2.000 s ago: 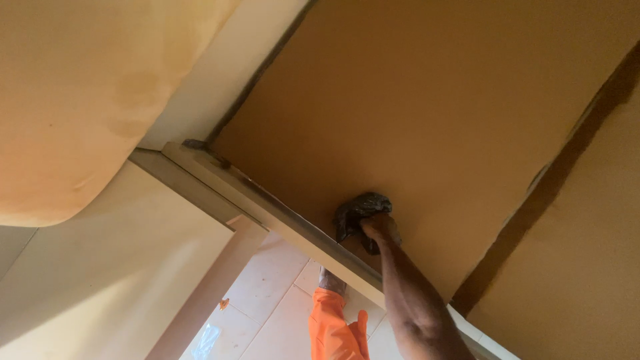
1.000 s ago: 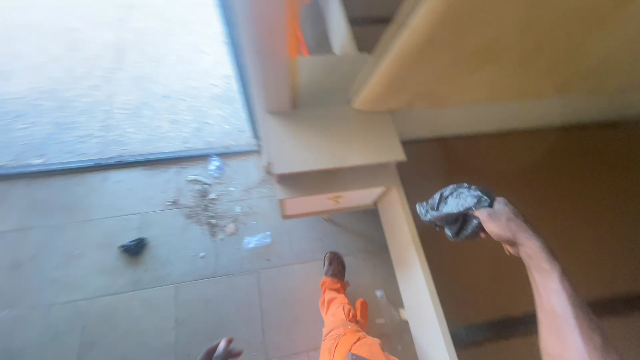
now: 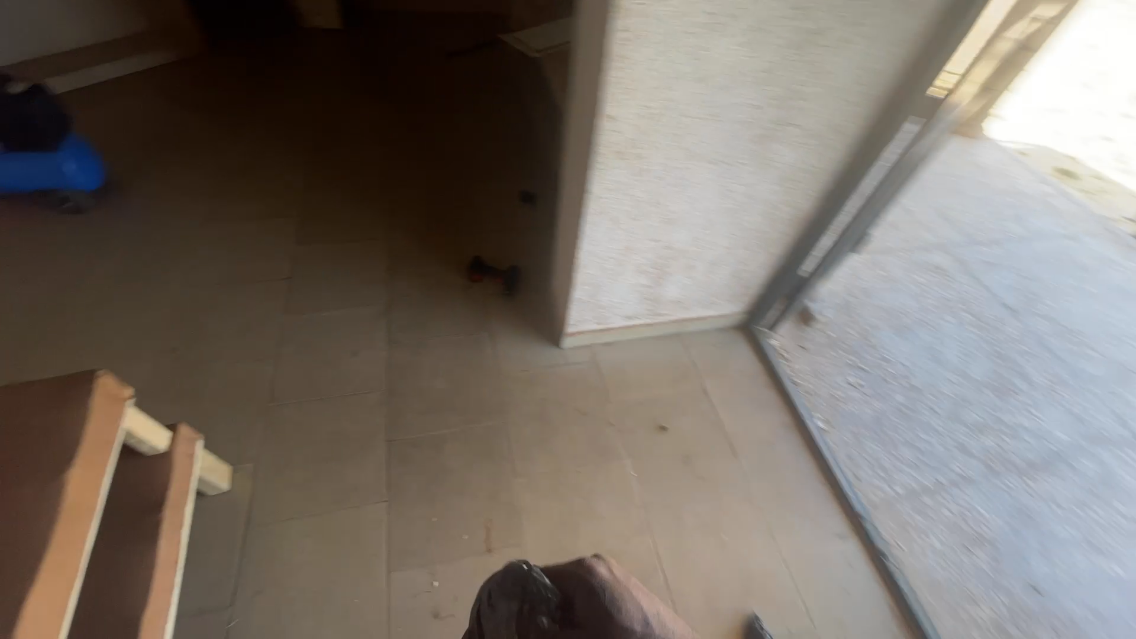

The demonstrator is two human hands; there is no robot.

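At the bottom edge of the head view, my right hand is closed around a crumpled black plastic bag, above the tiled floor. The hand is blurred and its lower part is cut off by the frame. A small dark object, too cropped to name, shows to its right. My left hand is out of view.
Brown panels with pale wooden edges rise at lower left. A blue wheeled machine stands at upper left. A dark object lies near the white wall. A metal door track borders the paving outside.
The view has swung away from the brown panel and the orange-clad legs to the floor and doorway. My right hand still holds the bag; my left hand, partly visible one second ago, is out of view.
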